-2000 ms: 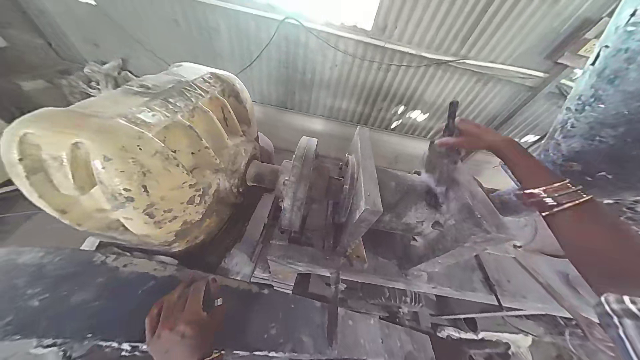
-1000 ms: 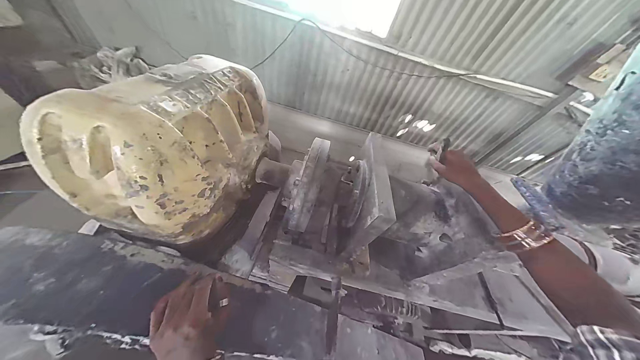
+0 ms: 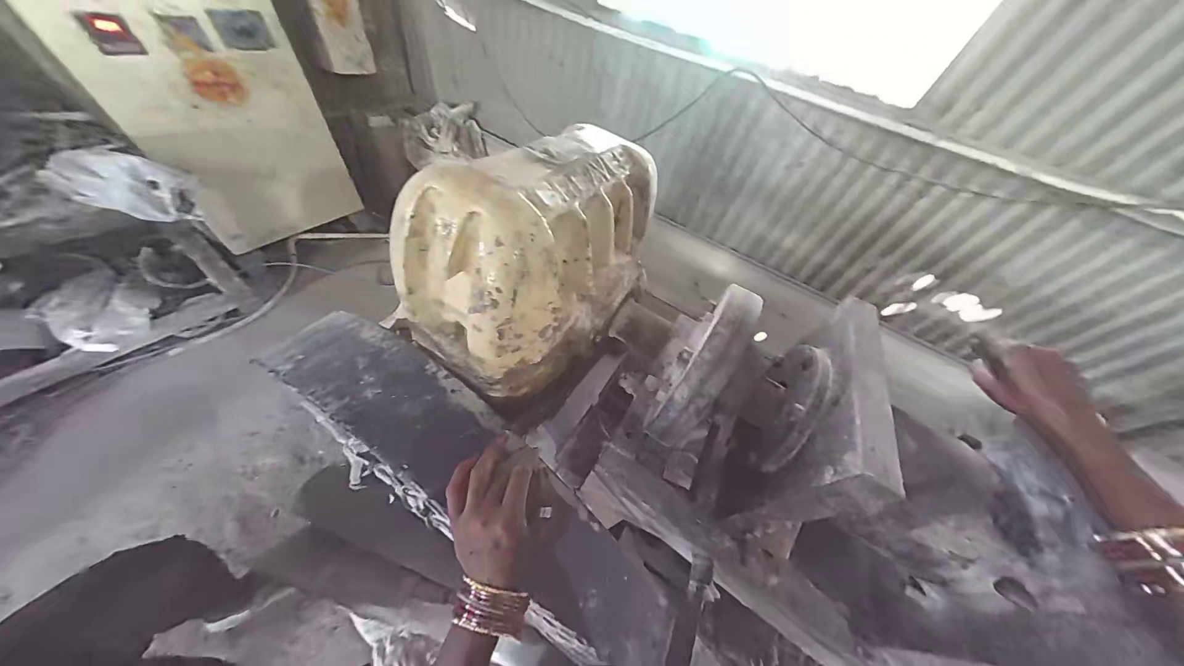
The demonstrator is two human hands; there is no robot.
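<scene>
My left hand, with bangles at the wrist, rests on a dark flat panel, fingers lying on its surface near the machine frame. My right hand is raised at the right, above the dusty machine housing, closed around a small dark object that is blurred. Between the hands stand a round coupling disc, a second round flange and an upright square plate. Left of them, a chipped cream-coloured ribbed gearbox or motor housing is joined to them by a shaft.
A cream control cabinet with a lit red display stands at the back left. Plastic bags and cables lie beside it. A corrugated metal wall runs behind the machine, with a loose wire along it. Dusty floor shows at left.
The view has swung to the left, bringing the cabinet into sight. My left hand stays on the dark panel. Two seconds ago my right hand was closer to the machine housing, with the dark object upright.
</scene>
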